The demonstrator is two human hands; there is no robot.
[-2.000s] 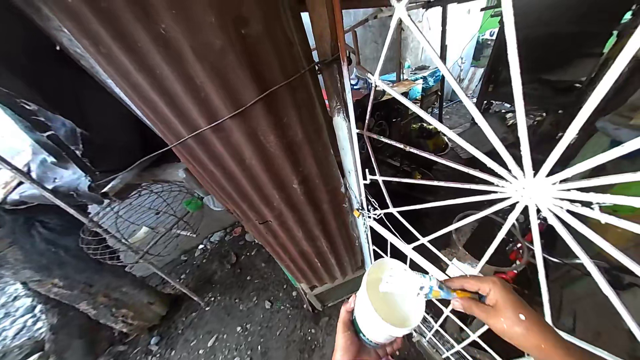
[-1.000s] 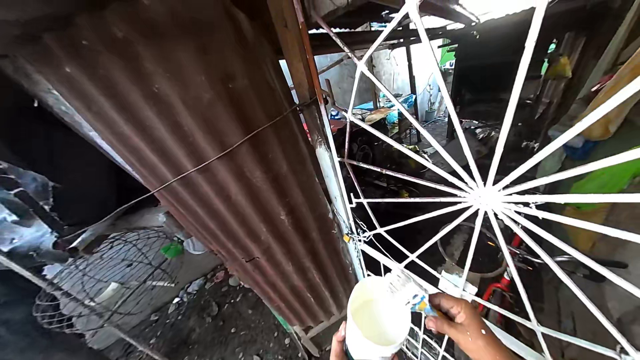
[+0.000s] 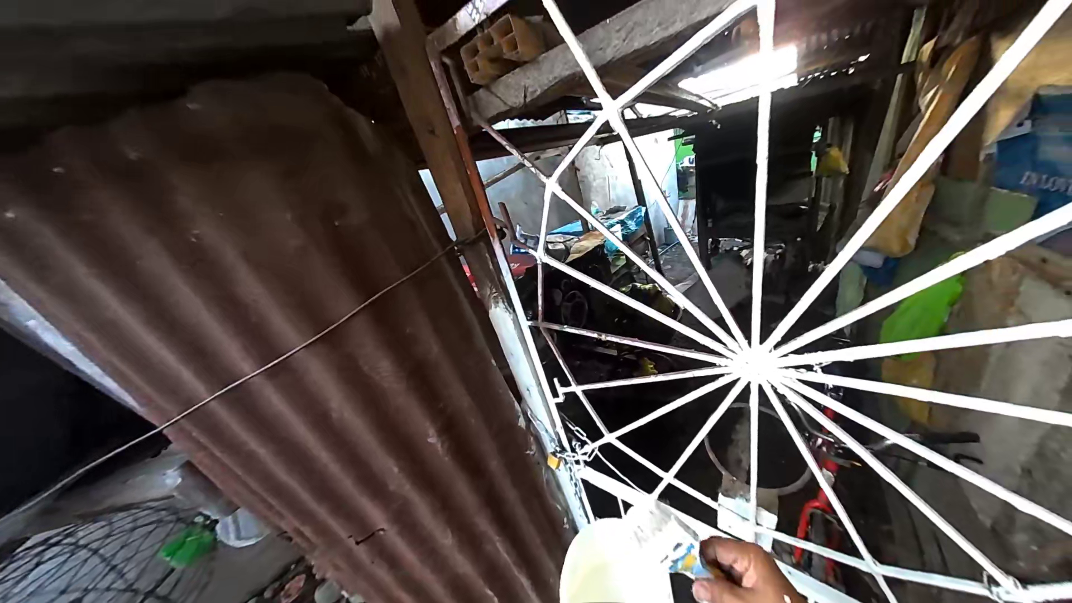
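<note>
My right hand (image 3: 745,571) holds a paintbrush (image 3: 670,536) by its handle at the bottom of the head view, its white-coated bristles at the rim of a white paint container (image 3: 596,569). My left hand is out of the frame. Behind them stands a metal gate (image 3: 758,364) whose bars fan out from a hub; most are white, while some thin bars at its left look brownish and patchy. A chain with a padlock (image 3: 554,461) links the gate to the post (image 3: 523,360), whose lower part is white and upper part reddish-brown.
Left of the post leans a rusty corrugated metal sheet (image 3: 293,335), crossed by a wire (image 3: 335,325). A wire mesh basket (image 3: 92,557) lies at the lower left. Behind the gate are a red bicycle (image 3: 816,519) and hollow blocks (image 3: 501,48) on a beam.
The view has tilted upward. The brush has stayed close to the container's rim in my right hand. My left hand, visible around the container earlier, has left the frame.
</note>
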